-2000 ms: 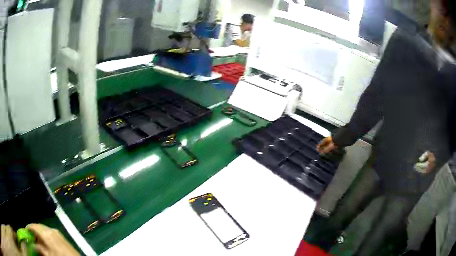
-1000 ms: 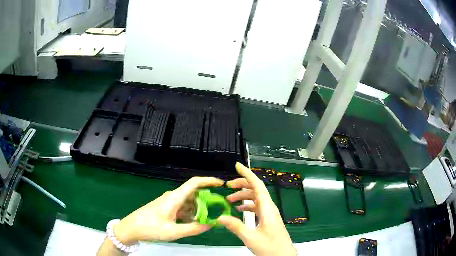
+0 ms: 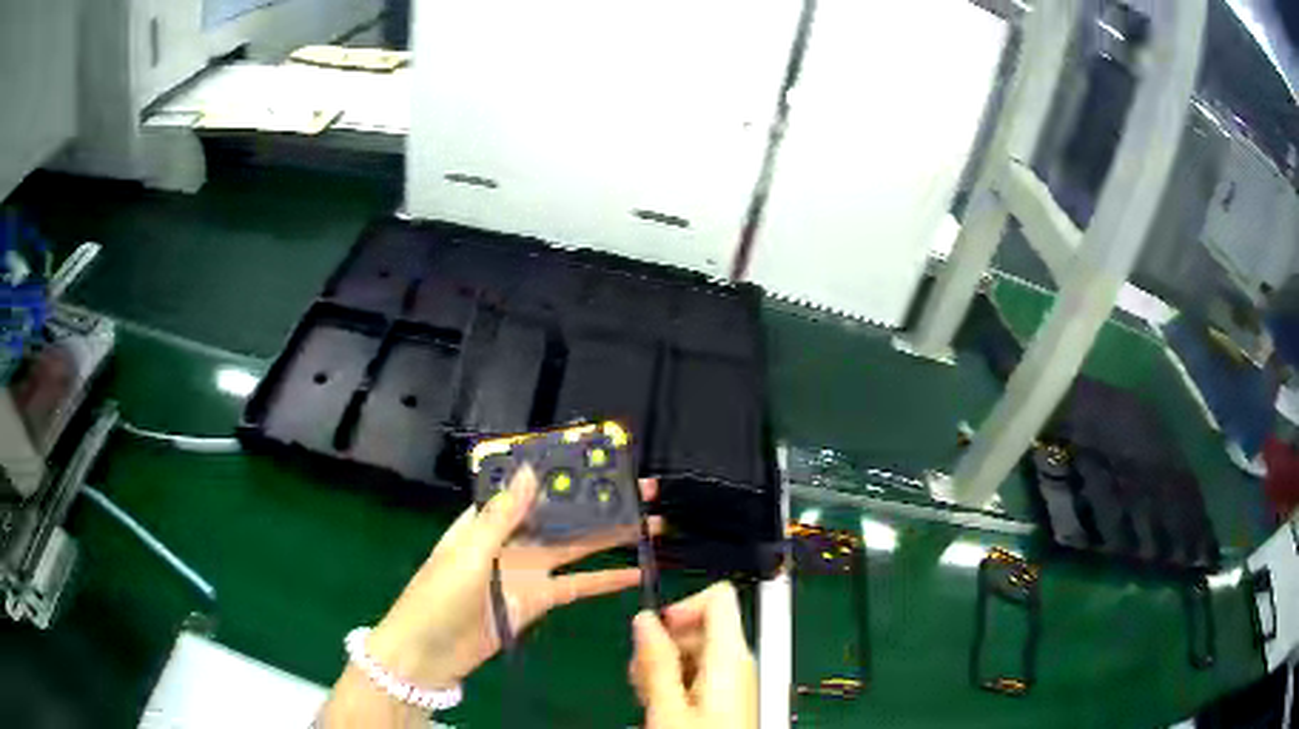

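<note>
A black phone middle frame (image 3: pixel 577 520) with gold-orange marks and round holes at its camera end is held up in front of the large black tray. My left hand (image 3: pixel 477 591), with a white beaded bracelet, grips it near the camera end, thumb on the plate and fingers behind. My right hand (image 3: pixel 698 662) pinches its right side rail lower down. The frame's lower end is not clearly seen. The black tray (image 3: pixel 299 442) has bare pockets on its left and dark, blurred contents on its right.
Other phone frames (image 3: pixel 861 612) lie on the green bench (image 3: pixel 912 548) to the right, beside a second black tray (image 3: pixel 1125 499). A white post (image 3: pixel 1054 342) stands behind. Metal fixtures (image 3: pixel 64 499) are at the left. A white mat (image 3: pixel 235 684) shows at the lower left.
The bright green ring is gone from my hands, which now hold a phone frame. The view has shifted slightly; fewer dark upright ridges show clearly in the tray.
</note>
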